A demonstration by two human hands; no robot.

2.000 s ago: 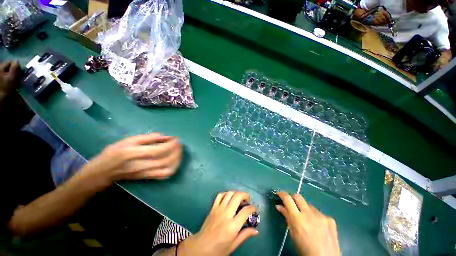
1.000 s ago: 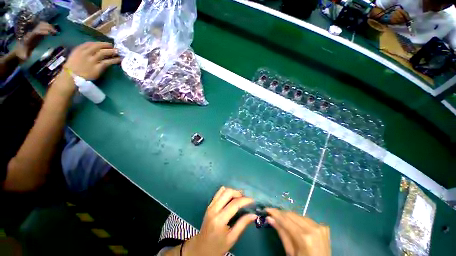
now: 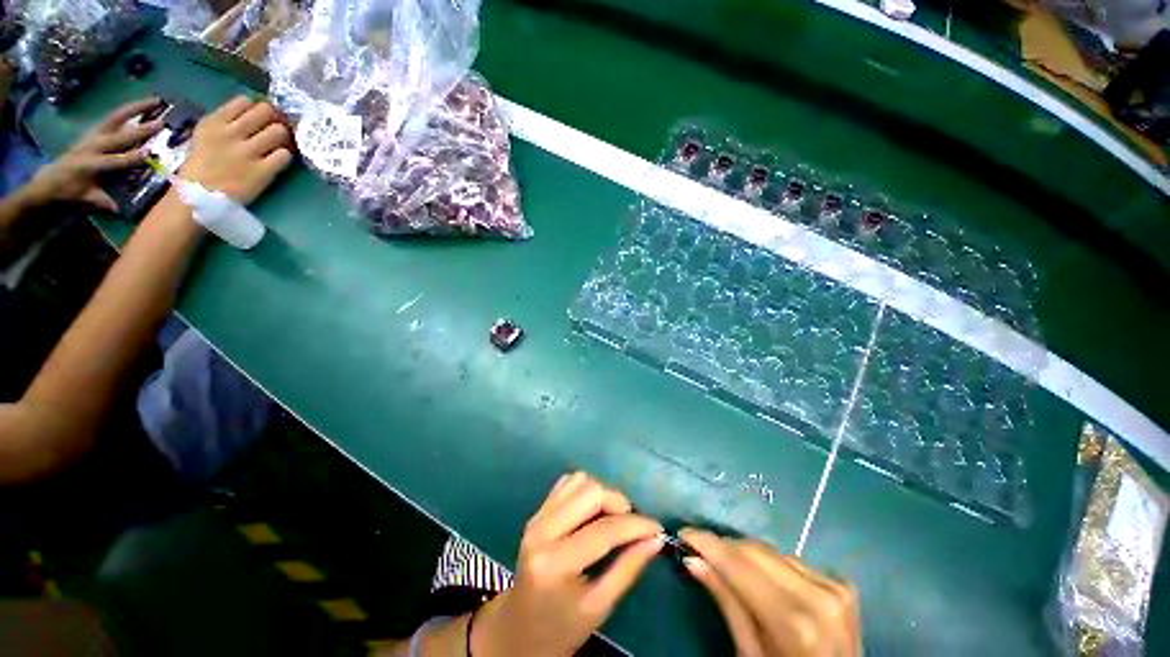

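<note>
My left hand [image 3: 565, 565] is at the bottom centre, thumb and fingers pinched on a small dark, shiny housing [image 3: 671, 544]. The housing is mostly hidden by fingertips. My right hand [image 3: 776, 590] meets it from the right, its fingertips at the same housing; whether it also holds a tool cannot be told. Another small dark housing [image 3: 507, 335] lies loose on the green bench, ahead and left of my hands. A few tiny pale scraps [image 3: 760, 485] lie beyond my right hand.
A clear blister tray [image 3: 796, 327] has dark parts in its far row. A bag of pinkish-brown parts [image 3: 443, 167], a white dropper bottle [image 3: 225, 216] and a neighbour's hands at a black fixture [image 3: 141, 186] are left. A bag of gold-coloured parts [image 3: 1116, 552] lies right.
The neighbour's near hand moved from the bench to the fixture, exposing the loose housing. My right hand came in from the right to meet my left. The view has shifted slightly.
</note>
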